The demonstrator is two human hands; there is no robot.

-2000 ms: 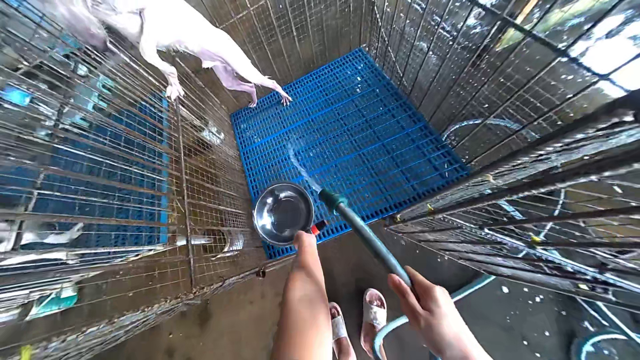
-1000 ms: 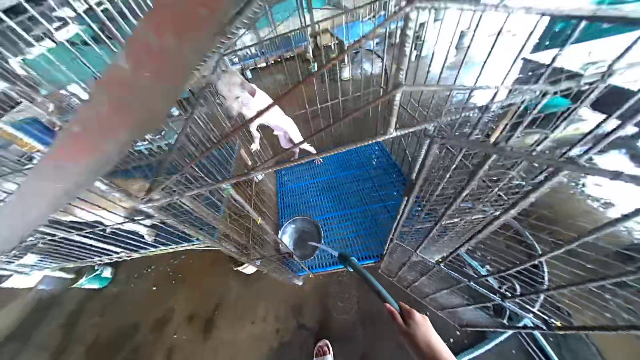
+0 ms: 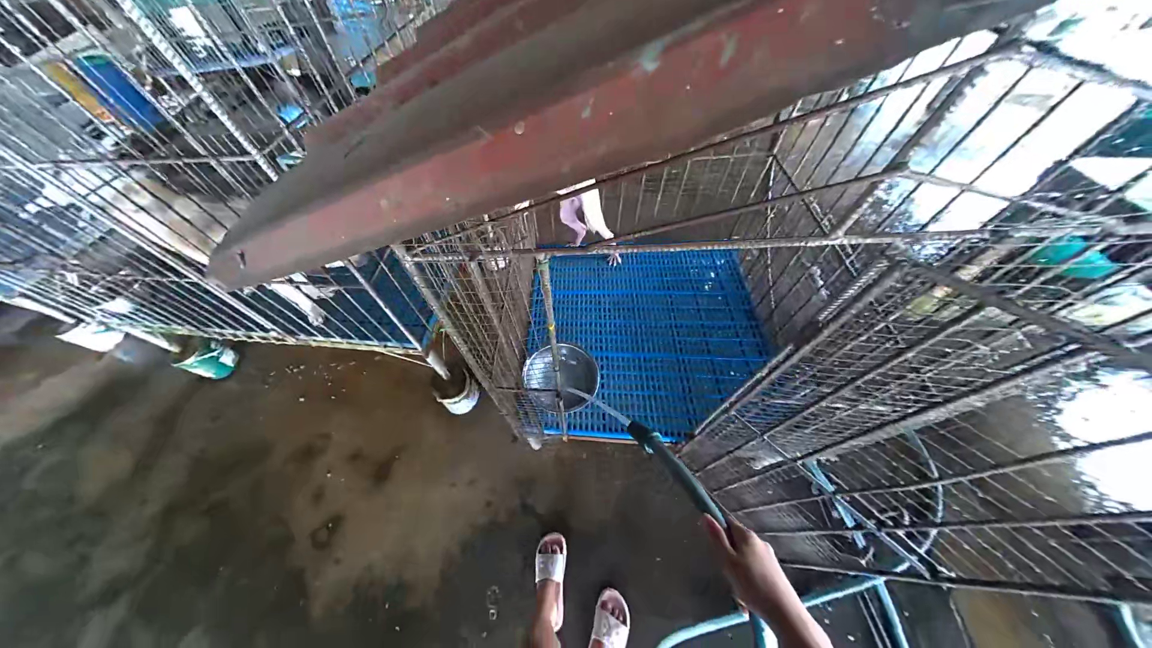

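Note:
My right hand [image 3: 754,562] is closed around a green water hose [image 3: 688,481] at the lower right. Water runs from the hose's dark nozzle [image 3: 644,436] into a round metal bowl [image 3: 561,378]. The bowl is at the front left corner of a blue plastic slatted floor panel [image 3: 661,324] inside a wire cage. At the back of that panel, the legs of a pale animal [image 3: 587,216] show below a red-brown metal beam; the rest of it is hidden. My left hand is out of view.
The rusty red-brown beam [image 3: 540,135] crosses the upper view close by. Wire cage walls [image 3: 864,360] rise at both sides. A white bucket [image 3: 459,396] and a green container [image 3: 211,360] stand along the left cages. Looped hose [image 3: 828,594] lies at the lower right on wet concrete [image 3: 360,504].
My left hand, at the bowl two seconds ago, has left the view. The water stream, earlier falling on the blue panel, now enters the bowl. The view has shifted widely.

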